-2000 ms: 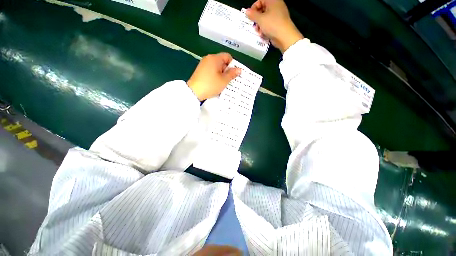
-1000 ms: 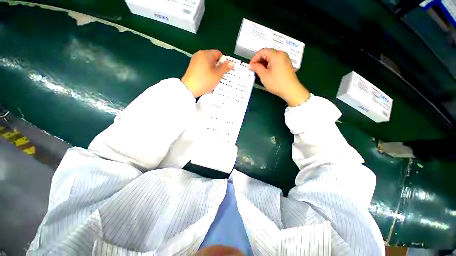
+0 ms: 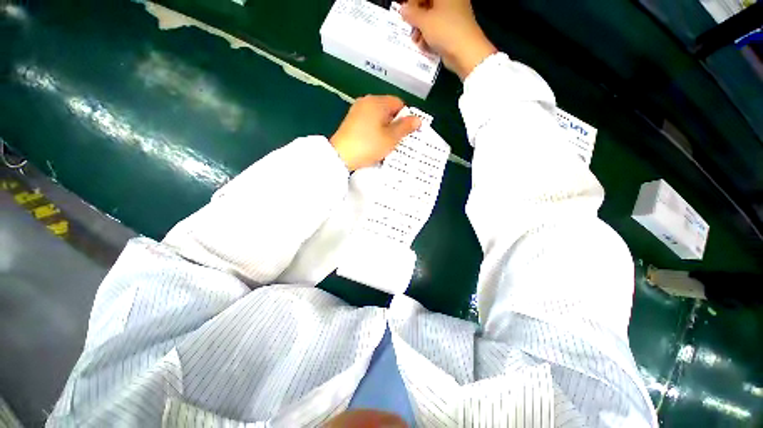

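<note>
My left hand [image 3: 374, 132] pinches the top of a white label strip [image 3: 406, 188] with rows of short black print; the strip hangs down toward my body. My right hand [image 3: 448, 32] is at a white carton [image 3: 378, 50] on the belt, its fingertips on the carton's upper right part. A small white piece shows at those fingertips and looks like a label. Its exact contact with the carton is hard to see.
The dark green belt [image 3: 494, 100] runs beyond a worn pale edge line. One carton [image 3: 577, 134] is partly behind my right sleeve, another [image 3: 672, 219] lies farther right. The glossy green bench [image 3: 125, 117] is at left, with grey floor [image 3: 42, 284] and yellow marking below.
My right hand has moved from the strip's top up to a carton. The cartons have shifted to the right along the belt. My left hand still holds the strip.
</note>
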